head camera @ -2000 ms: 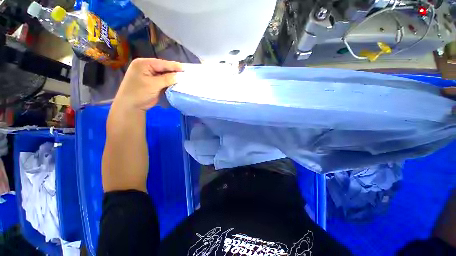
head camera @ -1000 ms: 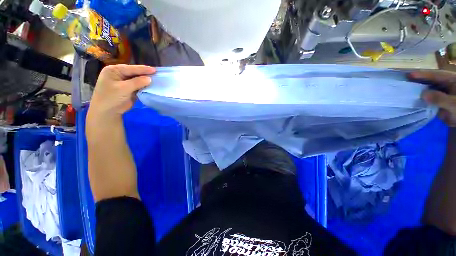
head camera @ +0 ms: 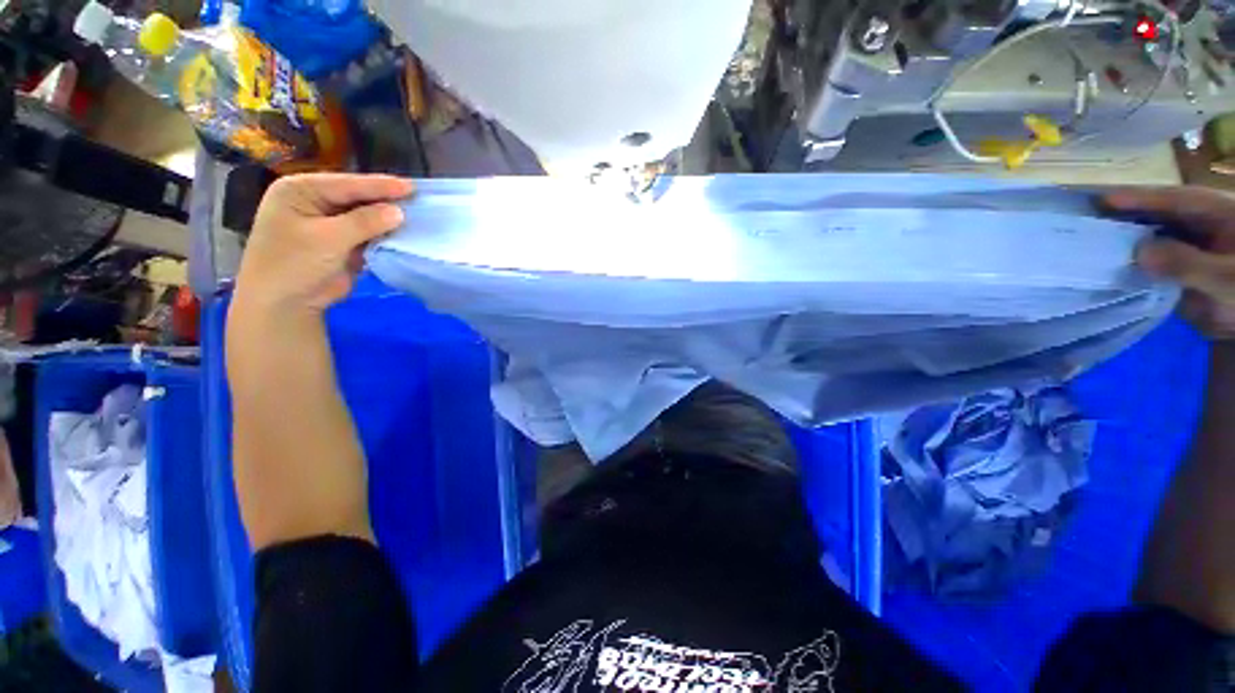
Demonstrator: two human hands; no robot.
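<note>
A light blue shirt (head camera: pixel 867 257) is stretched sideways under the white head of the button-sewing machine (head camera: pixel 582 68). A bright lamp glare washes out the cloth below the needle area (head camera: pixel 634 176). My left hand (head camera: pixel 318 237) pinches the shirt's left end between thumb and fingers. My right hand (head camera: pixel 1189 251), partly cut off by the right edge, grips the other end. The long folded edge is taut between my hands, and loose cloth hangs below it over my lap.
A blue bin (head camera: pixel 420 474) stands left of my lap. A right blue bin (head camera: pixel 1124 447) holds crumpled blue shirts (head camera: pixel 989 487). White garments (head camera: pixel 102 515) lie in a bin at far left. Drink bottles (head camera: pixel 251 88) stand upper left. Metal feeder parts and a cable are upper right.
Since the first frame, my left hand has moved left with the shirt's end, and my right hand has come into view gripping the other end. Since the second frame, little has changed.
</note>
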